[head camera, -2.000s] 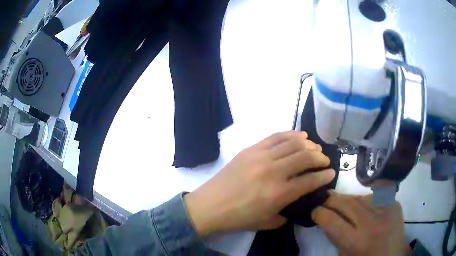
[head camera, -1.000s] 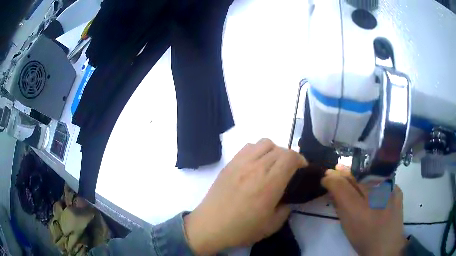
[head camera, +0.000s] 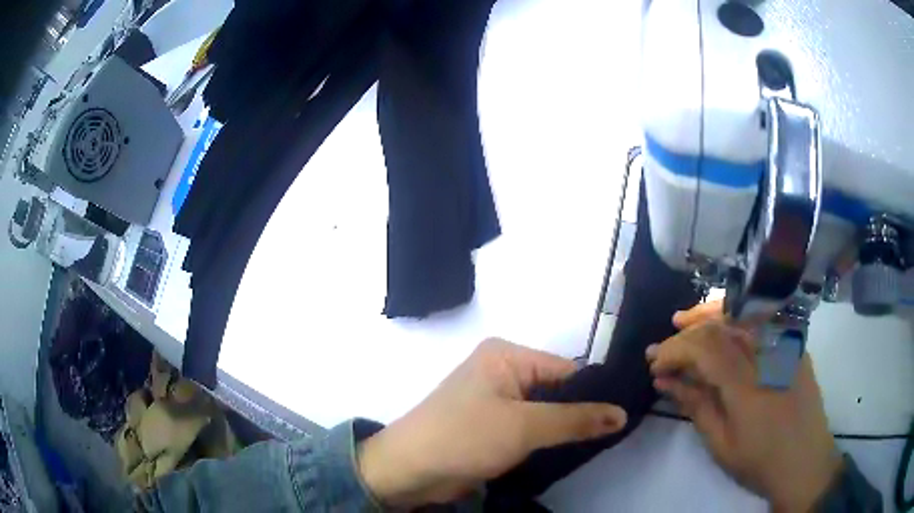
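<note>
A black fabric strip (head camera: 635, 311) runs from under the sewing machine head (head camera: 717, 150) toward the near edge. My left hand (head camera: 491, 421) holds the strip between thumb and fingers, left of and nearer than the needle area. My right hand (head camera: 747, 396) has its fingertips at the strip's right edge, just below the presser foot area. The needle and foot are mostly hidden behind the head, the chrome guard (head camera: 790, 205) and my right fingers.
Black cut pieces (head camera: 431, 190) lie fanned on the white table (head camera: 311, 261) left of the machine. A grey box with a round vent (head camera: 115, 140) stands at far left. Tan cloth (head camera: 170, 426) is heaped below the table edge. A grey block (head camera: 781, 356) hangs right of the foot.
My left hand has moved nearer and opened the folded strip out, thumb now on top. My right hand stays near the foot, fingers bent at the strip's edge. The whole view has shifted slightly.
</note>
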